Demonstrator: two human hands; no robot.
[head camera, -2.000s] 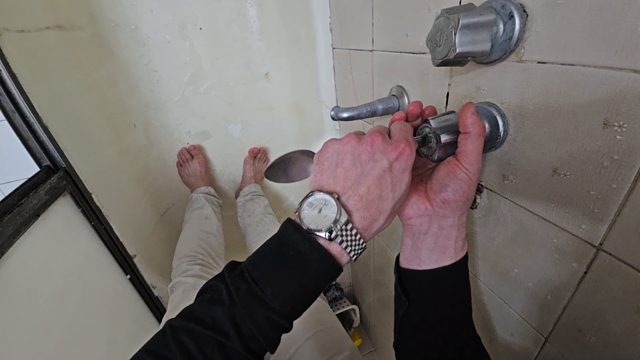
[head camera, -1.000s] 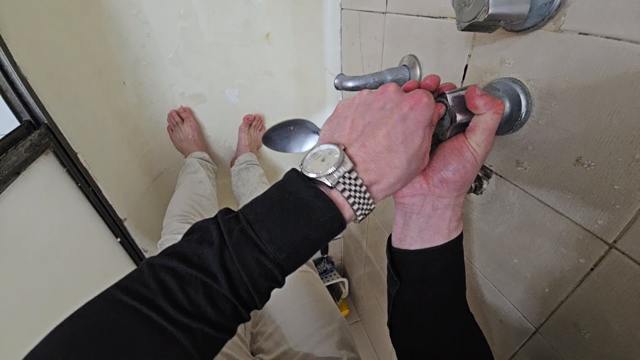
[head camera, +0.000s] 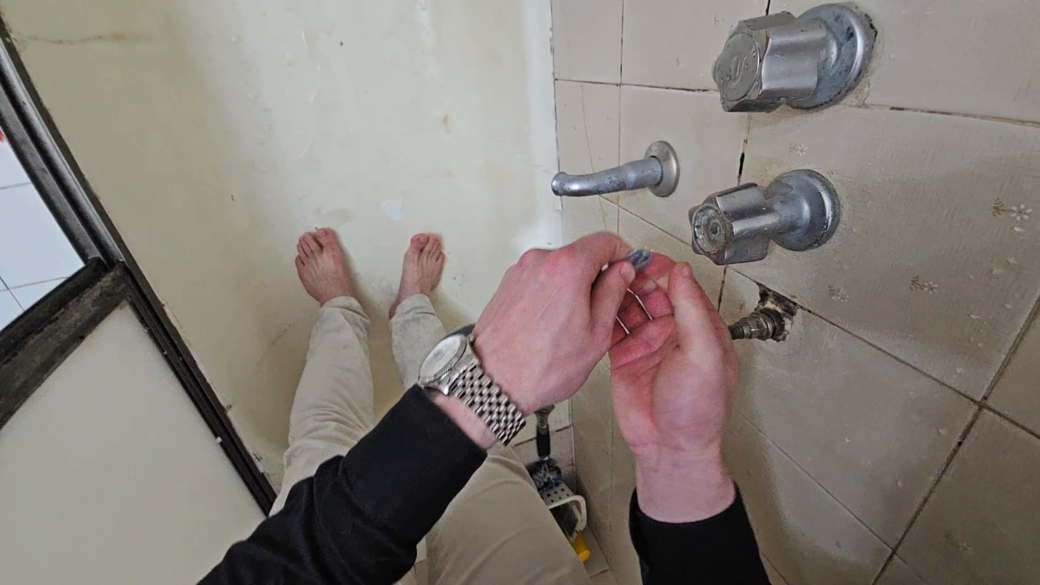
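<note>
My left hand (head camera: 552, 325), wearing a metal-band watch (head camera: 475, 382), pinches a small round metal cap (head camera: 639, 260) between thumb and fingertips. Close against it is my right hand (head camera: 678, 357), palm up with the thumb raised; its fingers reach behind the cap, and nothing clearly sits in its palm. Thin shiny edges show between the hands, too small to identify. The spoon is mostly hidden; a dark edge by the watch may be its bowl. Up and right of both hands, the lower chrome tap handle (head camera: 723, 227) has a recessed, dirty end face.
On the tiled wall (head camera: 894, 341) are an upper tap handle (head camera: 756, 65), a chrome spout (head camera: 609, 179) and a corroded pipe fitting (head camera: 760, 325) in a broken hole. A framed shower door (head camera: 187, 382) stands left. My bare feet (head camera: 325, 264) are below, with a brush (head camera: 544, 471) near the wall.
Both hands have come off the lower tap handle and moved down and left of it. A small cap now shows in my left fingers. The spoon's bowl, plain before, is now mostly hidden.
</note>
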